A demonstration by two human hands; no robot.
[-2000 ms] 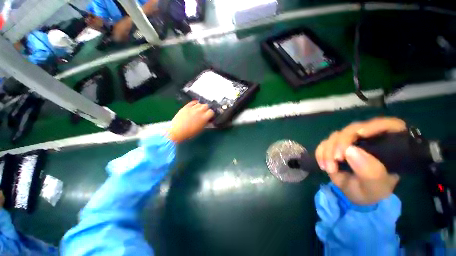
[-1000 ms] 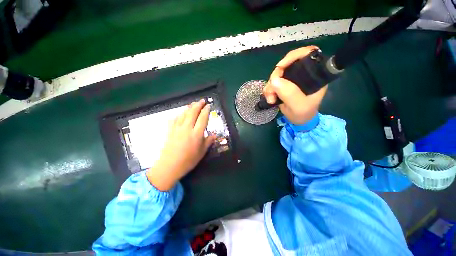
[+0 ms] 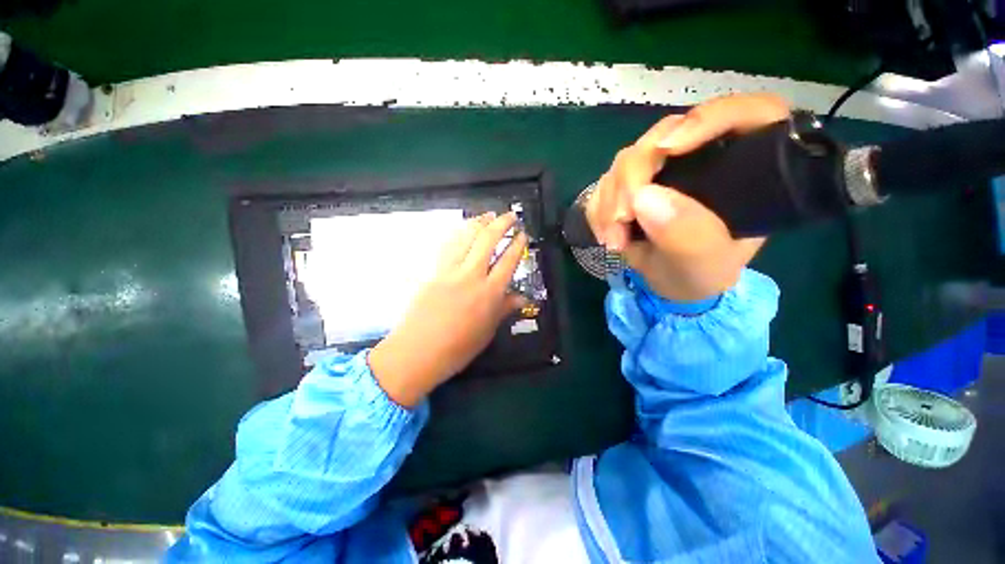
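Note:
The black tray (image 3: 259, 289) lies on the green bench in front of me with an open tablet unit in it. A large white battery (image 3: 369, 275) covers most of the tablet. The circuit board (image 3: 530, 289) shows at its right end. My left hand (image 3: 457, 303) rests on the battery's right part and the board, fingers spread. My right hand (image 3: 689, 209) grips the black electric screwdriver (image 3: 760, 182), which points left; its tip is at the tray's right edge, near the board's upper part. The round screw dish (image 3: 598, 260) is partly hidden behind my right hand.
A chipped white rail (image 3: 463, 83) runs behind the tray, with the green conveyor lane (image 3: 331, 28) beyond. A black cable box (image 3: 862, 320) with a red light lies at the right. A pale green fan (image 3: 924, 425) is at the bench edge. A dark post foot (image 3: 39, 94) stands at upper left.
The tray came from the conveyor lane to the bench earlier. Since the last earlier frame, the screwdriver tip has moved from the screw dish left to the tray's right edge. My left hand stays on the tablet.

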